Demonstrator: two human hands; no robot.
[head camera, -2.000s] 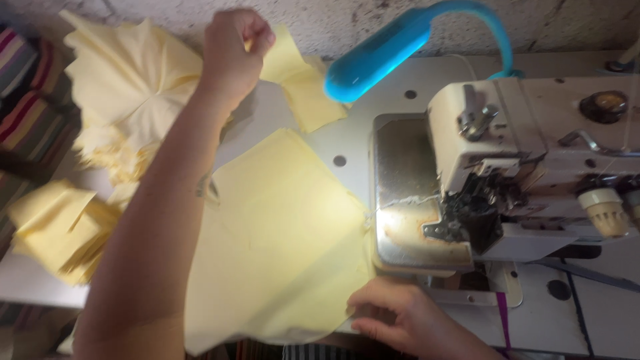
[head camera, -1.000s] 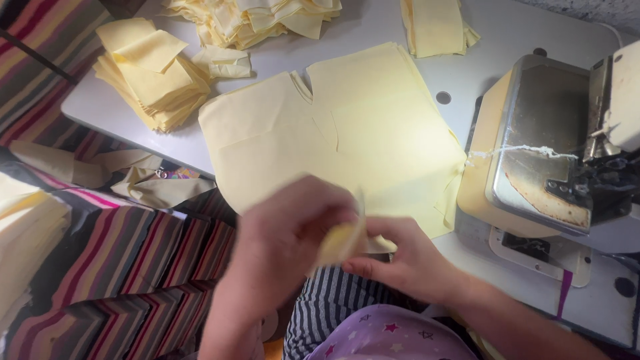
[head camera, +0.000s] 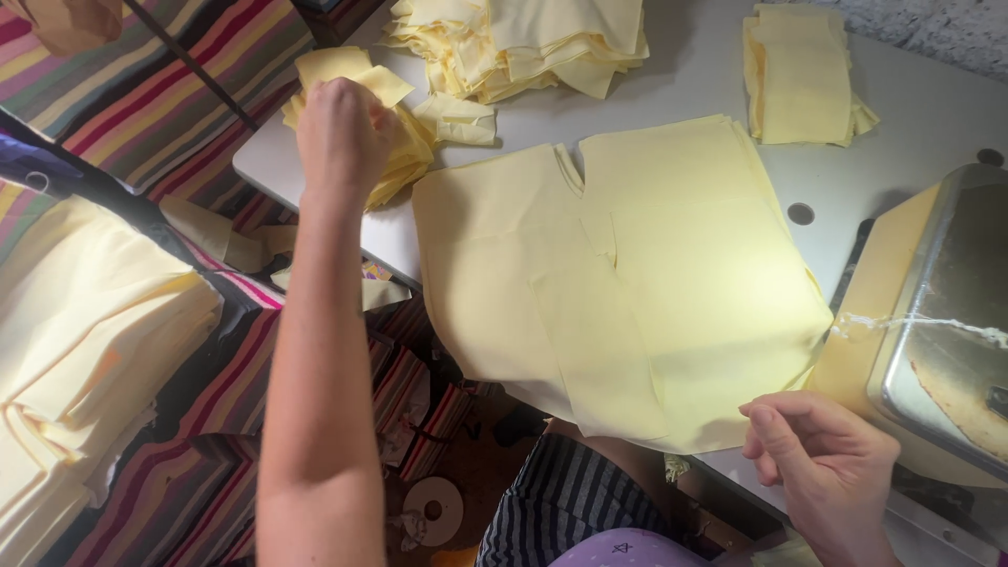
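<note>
My left hand (head camera: 342, 130) is over the stack of small yellow fabric pieces (head camera: 409, 161) at the table's left end, its fingers curled; whether it grips a piece is hidden. Large pale yellow fabric panels (head camera: 701, 260) lie layered on the table, with a notch in the far edge. On top of them rests a narrow fabric strip (head camera: 598, 354). My right hand (head camera: 819, 457) is by the near right corner of the panels, thumb against the bent fingers, with nothing visible in it. Just beyond it stands the sewing machine (head camera: 957, 315), with white thread trailing across its metal plate.
A crumpled heap of yellow fabric (head camera: 535, 47) lies at the far side of the white table (head camera: 677, 87). Another small stack (head camera: 799, 75) sits far right. Folded cream fabric (head camera: 94, 339) rests on striped cloth at the left. A white disc (head camera: 433, 510) is on the floor.
My left hand has moved from near my right hand, in front of me, out to the small stack at the left. A narrow strip now lies on the panels. The view has shifted.
</note>
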